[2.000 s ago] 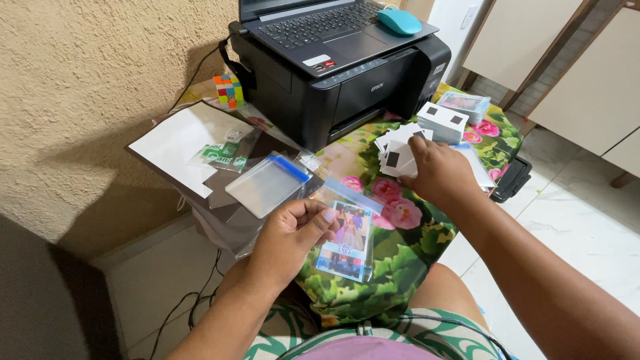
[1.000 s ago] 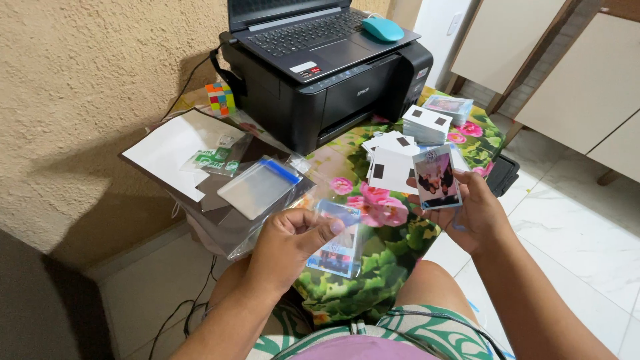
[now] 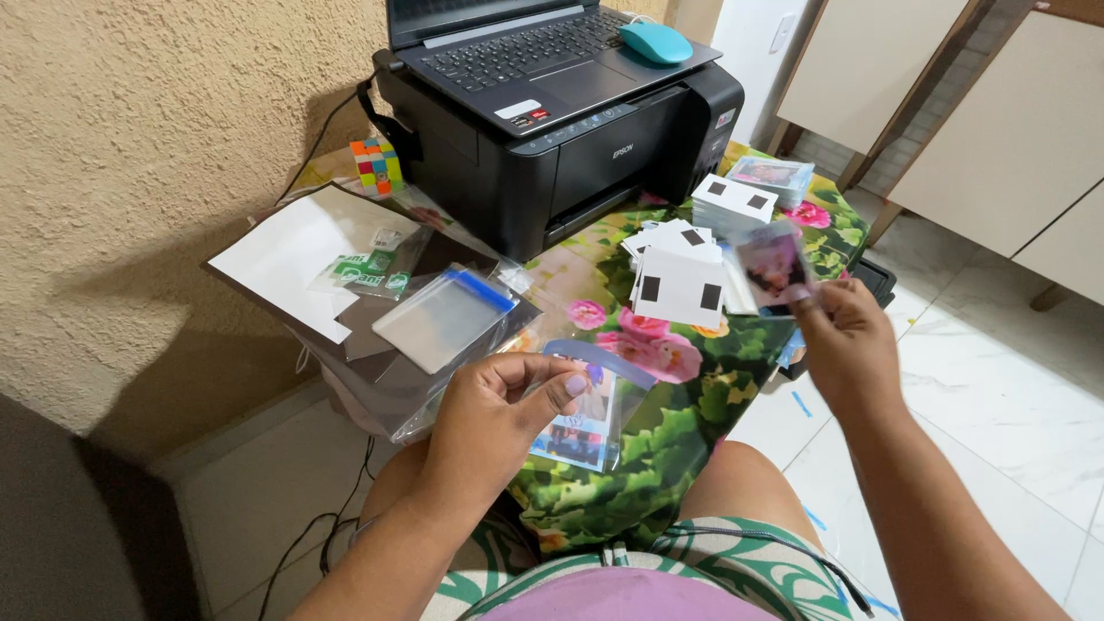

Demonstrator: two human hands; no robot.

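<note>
Between its thumb and fingers, my left hand (image 3: 517, 414) pinches the top of a clear plastic sleeve (image 3: 617, 431) with a printed photo card inside and a bluish flap. My right hand (image 3: 841, 336) grips a photo card (image 3: 774, 266) by its lower edge; the card is blurred. Just left of that card lie loose white cards with black squares (image 3: 679, 280), fanned over one another. Behind them stands a neat stack of similar white cards (image 3: 736, 197), beside a pile of photo cards in sleeves (image 3: 774, 175). A pack of clear sleeves with a blue strip (image 3: 444, 319) lies at the left.
A black Epson printer (image 3: 634, 159) carries an open laptop (image 3: 552, 65) and a teal mouse (image 3: 657, 43). White paper (image 3: 276, 259), a green-printed plastic bag (image 3: 366, 272) and a puzzle cube (image 3: 376, 166) are at the left. The flowered tablecloth (image 3: 673, 466) extends toward my lap.
My right hand first reached over the loose white cards, then came away holding a photo card, which it now holds beside them. My left hand still holds the sleeve.
</note>
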